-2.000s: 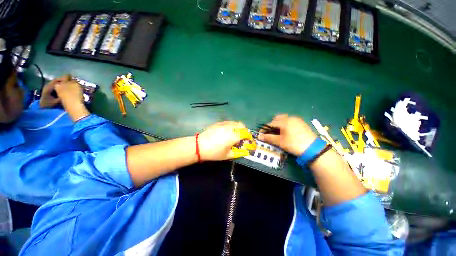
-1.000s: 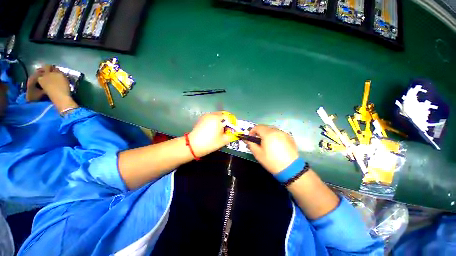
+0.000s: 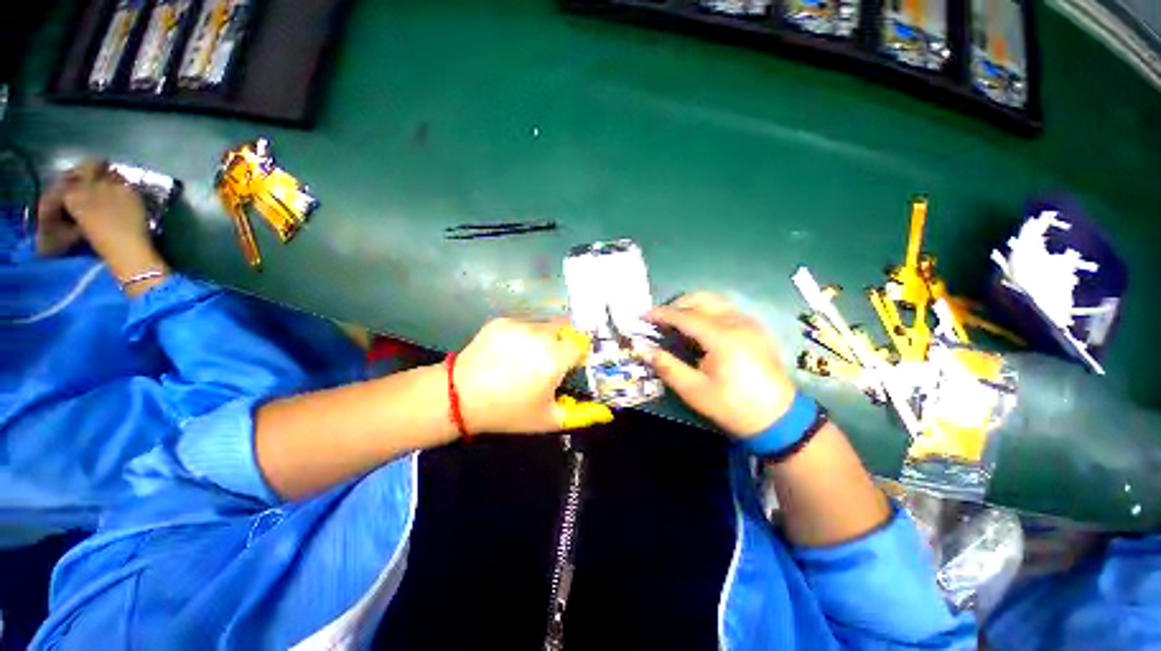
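A silver-white phone mid-frame [image 3: 609,286] is held upright in front of me, its blue and dark circuitry at the end nearest me. My left hand [image 3: 520,375], with yellow finger cots and a red cord at the wrist, grips its left edge. My right hand [image 3: 728,365], with a blue band at the wrist, is at its right side, fingers at the frame's middle and lower part. Something thin and dark shows near the right fingertips, too blurred to tell if it is tweezers.
Flex cables and white strips [image 3: 910,343] lie right on a clear bag [image 3: 949,473]. White scraps [image 3: 1054,274] are far right. Spare tweezers [image 3: 500,230] lie ahead. Another cable pile [image 3: 264,197] is left. Black trays [image 3: 274,89] hold phones at the back. A neighbouring person's hands [image 3: 96,210] work at left.
The phone frame has been turned from lying crosswise to upright, with more of its surface showing. My left fingers have shifted to its lower left edge. The dark tool in my right hand shows less clearly.
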